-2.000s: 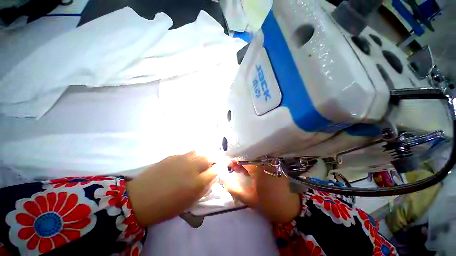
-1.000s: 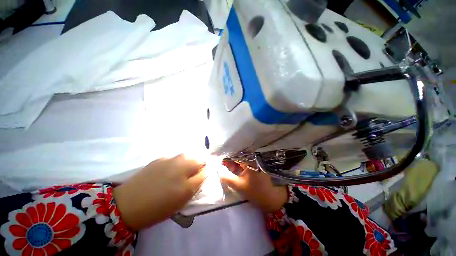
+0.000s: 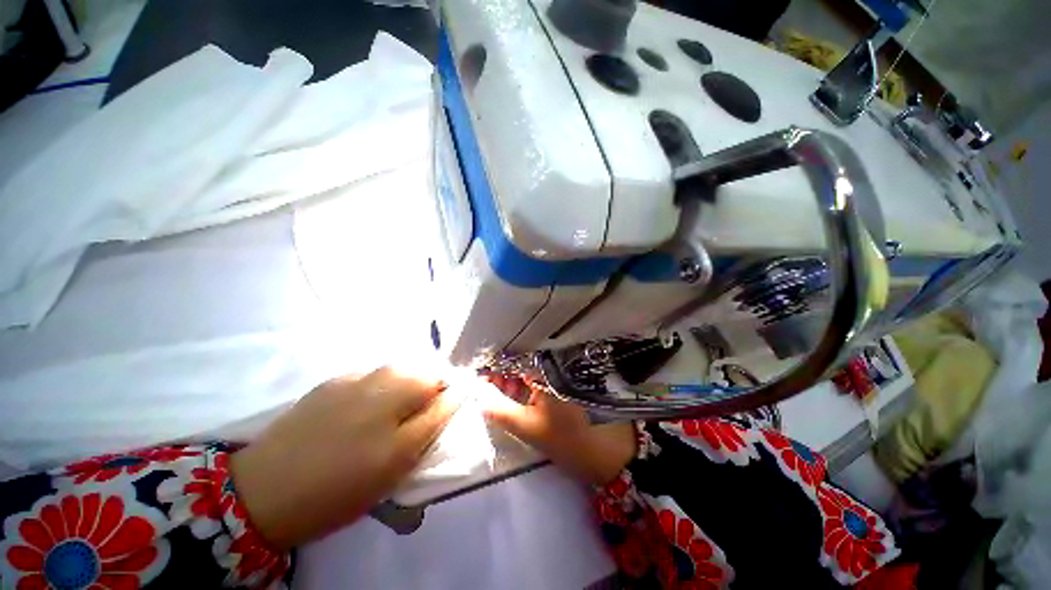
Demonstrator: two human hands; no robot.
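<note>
The white sewing machine point(image 3: 542, 150) with a blue stripe fills the upper middle. Its lamp glares over the needle area, so the needle and presser foot cannot be made out. My left hand point(image 3: 340, 455) lies left of the glare with its fingertips at the needle area. My right hand point(image 3: 565, 429) is just right of it, partly behind the curved metal guard point(image 3: 859, 254). A small white fabric piece point(image 3: 470, 444) lies under and between the fingertips of both hands, largely washed out by the light.
White cut pieces point(image 3: 150, 138) lie in a flat pile left of the machine. A slim blue tool point(image 3: 692, 392) lies under the machine arm. Small red items point(image 3: 855, 378) lie at the right. Beige cloth point(image 3: 945, 392) hangs beyond the right table edge.
The view has shifted, so the machine head and both hands appear further left and more of the guard shows. Both hands stay at the needle area.
</note>
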